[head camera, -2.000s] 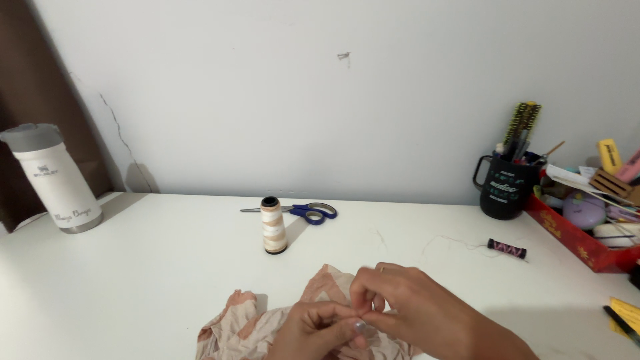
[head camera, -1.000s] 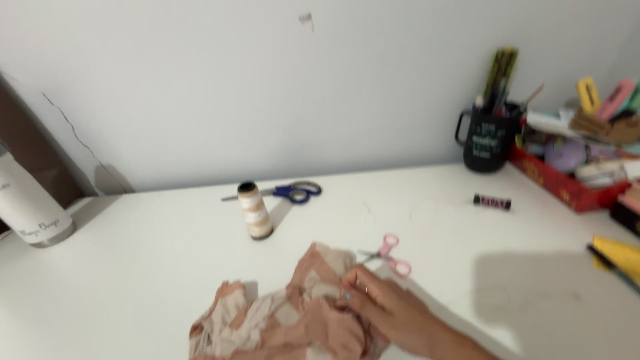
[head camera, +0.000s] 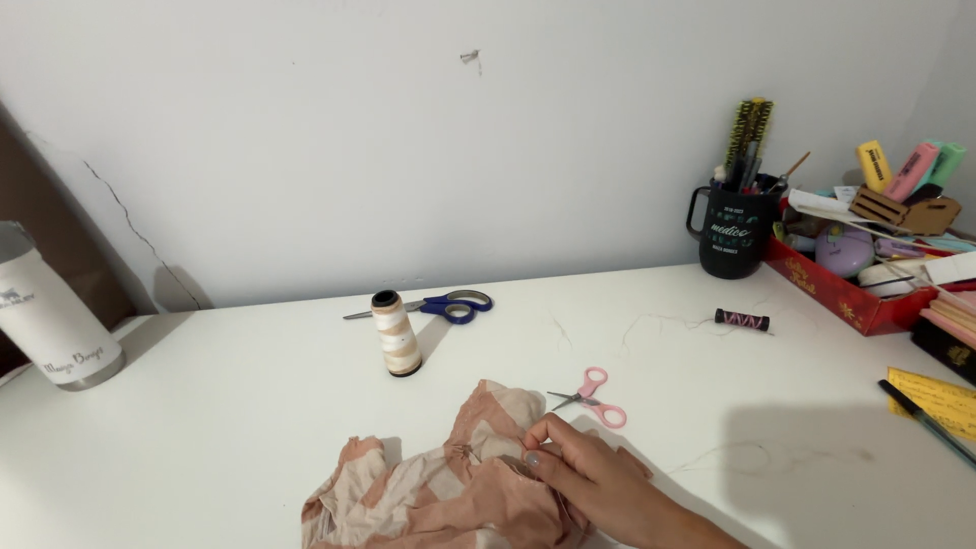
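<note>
A crumpled pink and cream patterned cloth (head camera: 450, 496) lies at the bottom centre of the white table. My right hand (head camera: 591, 473) rests over its right side, thumb and forefinger pinched together at the fabric; a thin thread seems to run near them, though what the fingertips hold is too small to tell. Small scissors with pink handles (head camera: 591, 396) lie with blades apart, just beyond this hand. Behind the cloth stands a cone of cream and tan thread (head camera: 396, 335), with blue-handled scissors (head camera: 450, 306) lying beside it. My left hand is out of view.
A white tumbler (head camera: 53, 320) stands at the left. Toward the right are a small dark spool with pink thread (head camera: 742, 319), a black mug (head camera: 732, 232) holding a round brush and pens, a red box (head camera: 846, 293) of stationery, and a pen (head camera: 926, 423) over yellow paper (head camera: 942, 400). Loose threads lie about.
Two seconds ago both hands were together over the cloth; now only the right one shows. The pink scissors, not visible then, lie on the table in the later frames.
</note>
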